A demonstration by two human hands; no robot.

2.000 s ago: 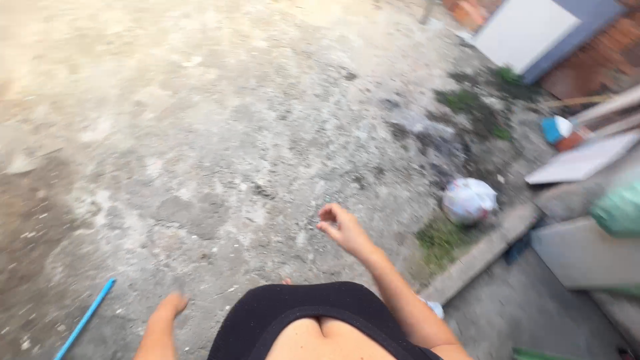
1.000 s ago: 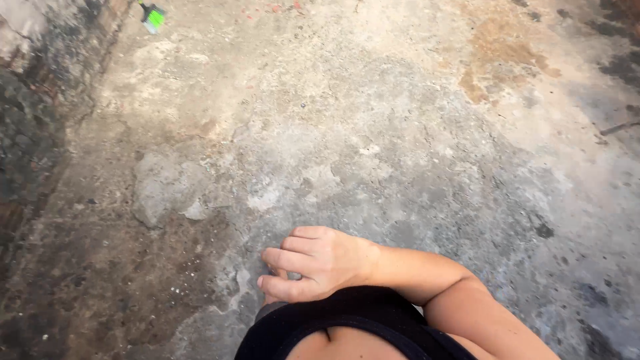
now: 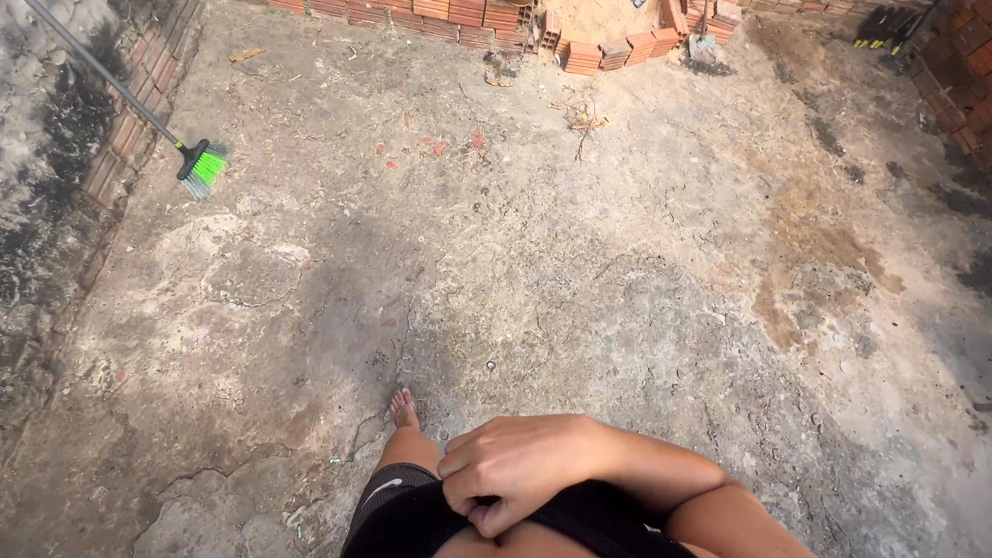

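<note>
In the head view, my right hand (image 3: 519,469) is at the front of my black top (image 3: 403,515), low in the picture, its fingers curled inward near the neckline. Whether the fingertips pinch the fabric is hidden. My left hand is out of view. A broom (image 3: 203,167) with green and clear bristles rests its head on the concrete at the upper left, its grey handle slanting up along the wall. One bare foot (image 3: 403,408) shows on the ground in front of me.
Hollow red bricks (image 3: 583,57) ring a pile of sand (image 3: 601,19) at the top. Beside them stands a shovel (image 3: 703,46). A dark tool with yellow tips (image 3: 883,29) lies at the upper right. Dry twigs (image 3: 583,120) litter the rough concrete. A stained wall (image 3: 46,155) borders the left.
The view has swung widely from the side with the white ball to the broom and bricks. My left hand, in sight two seconds ago, has left the view; my right hand has come to my chest.
</note>
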